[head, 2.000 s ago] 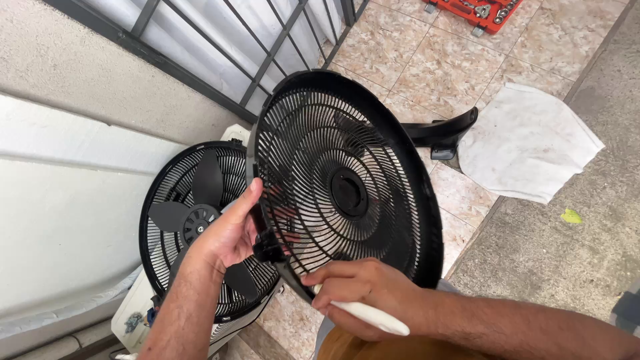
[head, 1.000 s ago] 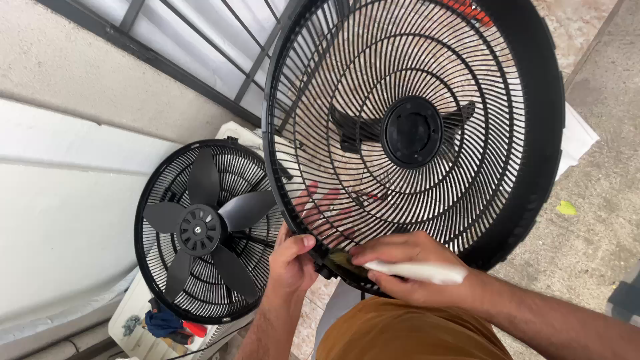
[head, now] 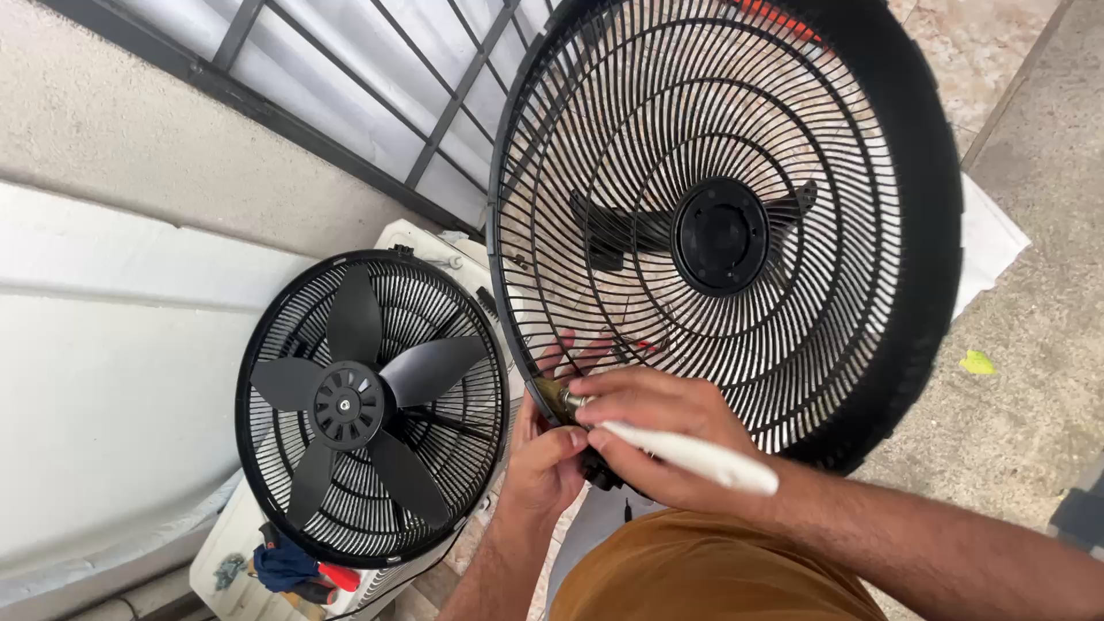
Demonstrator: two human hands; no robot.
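A black plastic fan grille (head: 634,224) is held up before me, its inner side facing me. My left hand (head: 548,457) grips its lower left rim, some fingers showing behind the ribs. In my right hand (head: 664,423) is a brush with a white handle (head: 703,457) and a metal ferrule; its bristles touch the inside of the grille near the left thumb. To the left lies the fan head (head: 345,405), with its dark blades uncovered inside the rear grille.
The fan head rests on a white surface (head: 220,552) with a blue cloth (head: 285,565) and a red-ended tool (head: 339,576). A dark metal gate (head: 457,95) and wall stand at the left. Behind the grille are a black fan base part (head: 608,228) and a white cloth (head: 983,246).
The grille has moved right and turned its inner side more toward me. Both hands have moved with it, and the brush has gone to the rim beside the left thumb.
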